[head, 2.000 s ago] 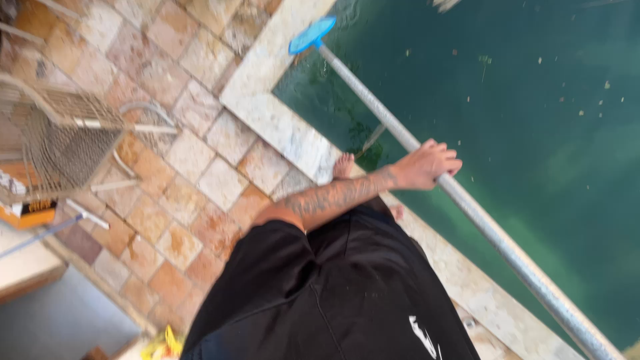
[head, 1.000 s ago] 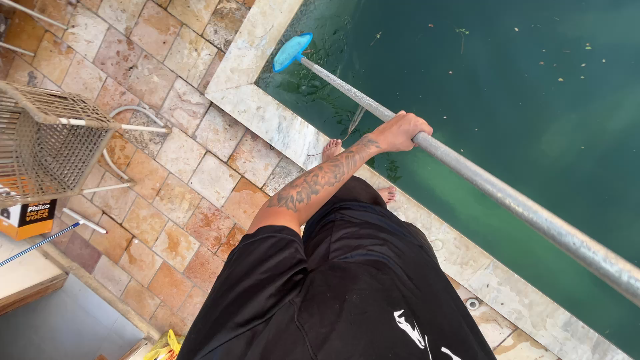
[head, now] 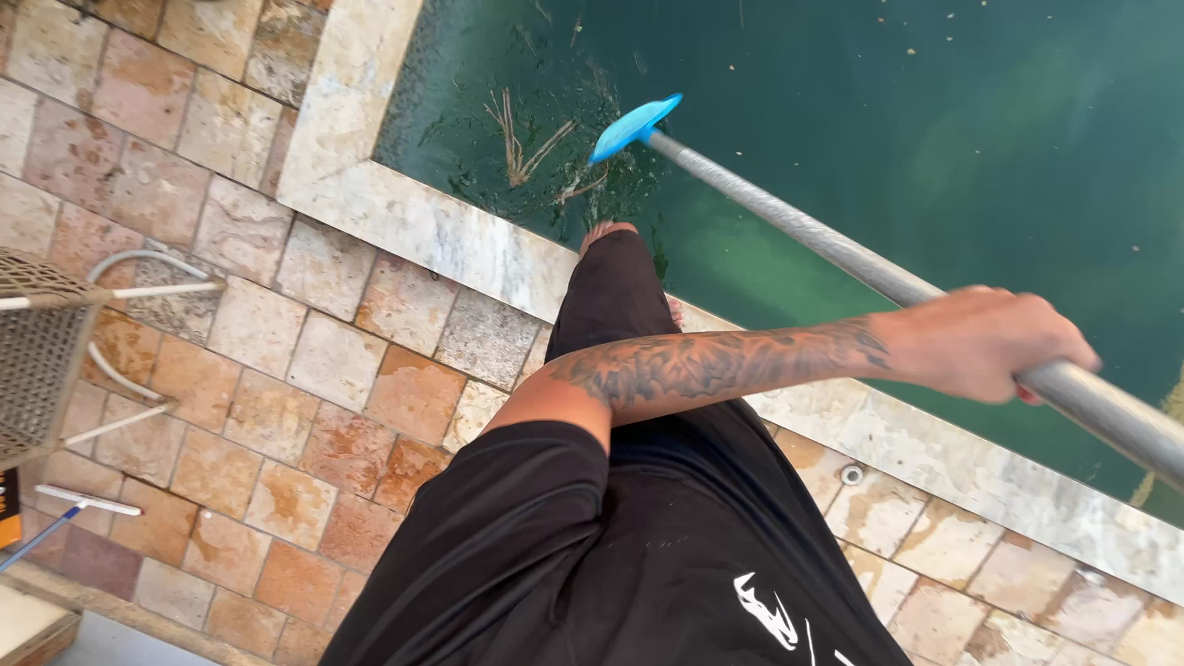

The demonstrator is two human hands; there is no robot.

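Note:
My left hand (head: pixel 999 342), at the end of a tattooed forearm, is closed around a grey metal pole (head: pixel 795 222). At the pole's far end is a blue pool skimmer net (head: pixel 636 128), tilted, over or at the surface of the green pool water (head: pixel 832 83). Dry twigs or stems (head: pixel 518 153) float just left of the net, near the pool corner, with ripples around them. The pole runs out of view at the right edge. My right hand is not in view.
Pale stone coping (head: pixel 462 240) edges the pool, with my bare feet at it. Stone tiles (head: pixel 338 356) pave the deck. At left are a woven chair (head: pixel 42 370), a squeegee or brush with a blue handle (head: pixel 88 502), and part of an orange and black box (head: pixel 9 509).
The skimmer net has moved along the pool edge, away from the corner. My left hand has shifted right with the pole. The twigs now show clearly beside the net.

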